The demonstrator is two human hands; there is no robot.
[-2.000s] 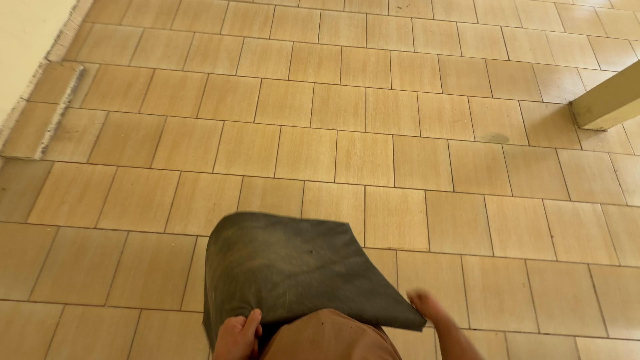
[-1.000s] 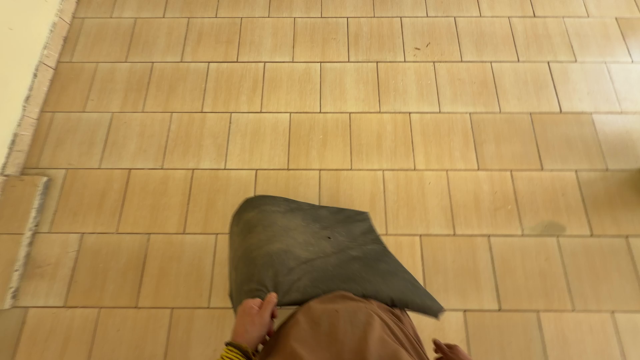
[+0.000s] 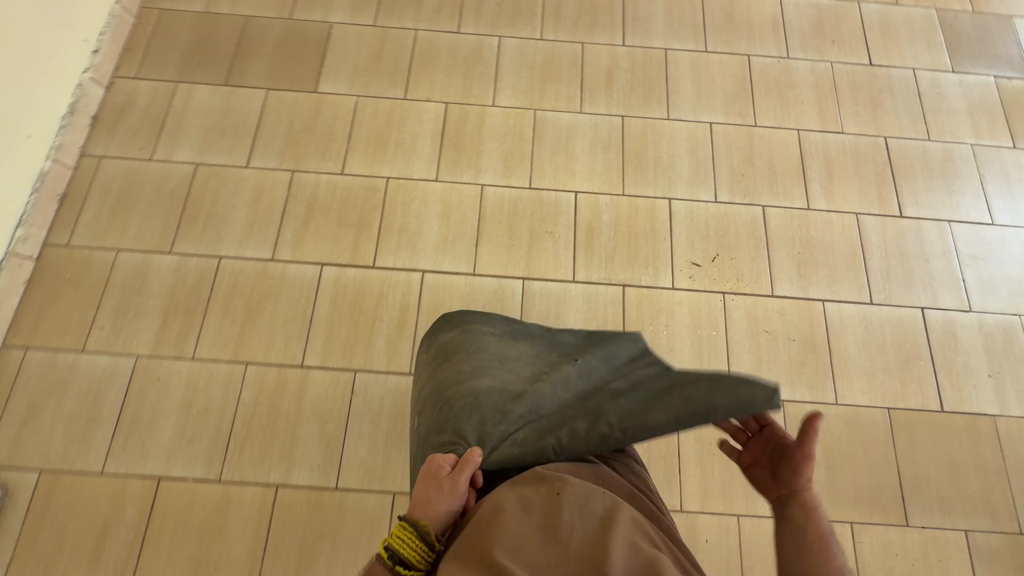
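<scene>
A dark grey-green sheet of leather or similar flexible material [image 3: 544, 384] spreads in front of my brown garment [image 3: 568, 520]. My left hand [image 3: 448, 488], with a yellow and dark bracelet at the wrist, pinches the sheet's near edge between thumb and fingers. The sheet's right part tapers to a blunt tip. Just below that tip is my right hand [image 3: 772, 456], palm up with fingers spread; its fingertips are at the sheet's underside, and whether they touch it I cannot tell.
Beige tiles [image 3: 528, 232] cover the floor, with small dark bits of debris [image 3: 704, 262] on them. A pale wall [image 3: 40, 96] with a rough-edged tile skirting [image 3: 60, 160] runs along the left.
My right hand has come up beside the sheet's tip, with its fingers spread; a second ago it was low at the frame's edge. The sheet's right end has lifted. The view has shifted over the floor.
</scene>
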